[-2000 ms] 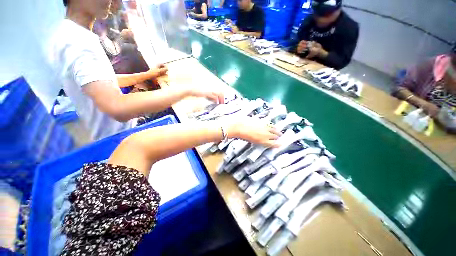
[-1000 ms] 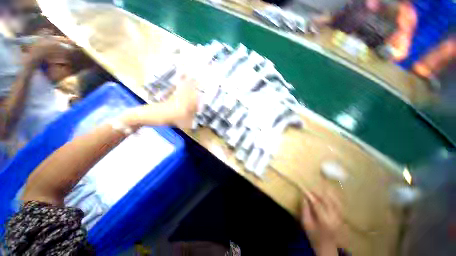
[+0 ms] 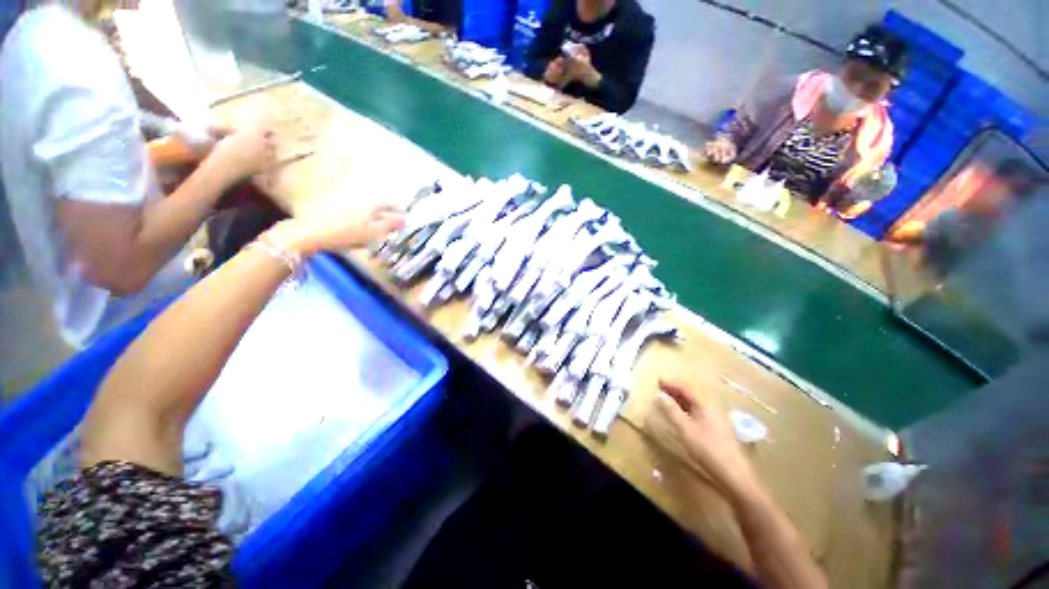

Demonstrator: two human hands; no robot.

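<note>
A pile of grey limb parts (image 3: 541,276) lies side by side on the cardboard-covered bench (image 3: 794,495), square ends toward me. My left hand (image 3: 362,227) is at the pile's far left end, fingertips at a limb part; whether it grips one is unclear. My right hand (image 3: 690,431) is low over the bench to the right of the pile, fingers curled; a thin line shows beside it, but I cannot tell if it holds anything. A small white glue dish (image 3: 747,427) is just beyond it.
A blue crate (image 3: 403,397) with white lining and some grey limbs is at lower left. A green conveyor belt (image 3: 736,288) runs behind the bench. A white glue bottle (image 3: 891,480) is near the grey panel at right. A worker in white (image 3: 86,173) is at left; others sit across.
My view has swung right. My left hand has moved from over the pile to its left end. My right hand has come into view beside the dish.
</note>
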